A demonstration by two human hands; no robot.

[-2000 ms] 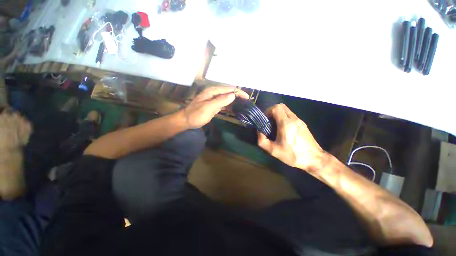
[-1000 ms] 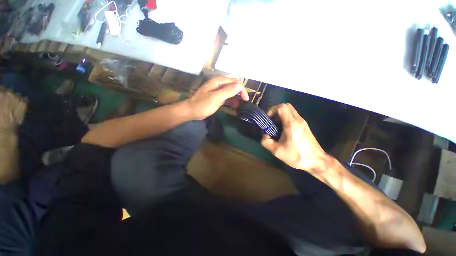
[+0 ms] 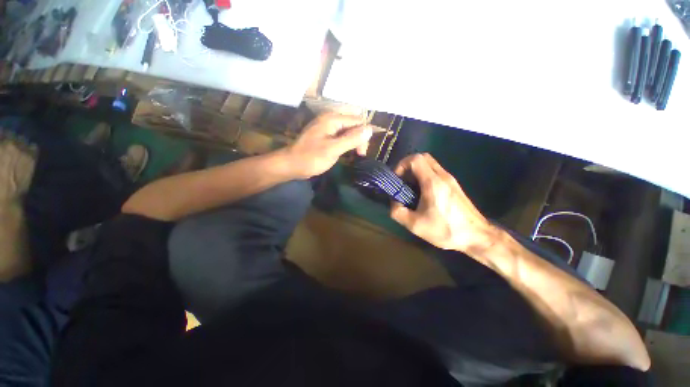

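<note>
A coiled black cable bundle with glossy parallel loops is over my lap, below the table edge. My right hand grips its right end between thumb and fingers. My left hand is at the bundle's upper left end, with thumb and fingertips close together. Whether the left fingertips hold a part of the cable is too small and blurred to tell.
The white-covered table spans the top. Black tubes lie at its right, another black cable bundle at its left. A partitioned box is under the edge. White cable loops at right. A person's hand is at far left.
The view has shifted slightly. My left fingertips have moved a little off the bundle's end compared with two seconds ago. My right hand keeps its grip on the bundle.
</note>
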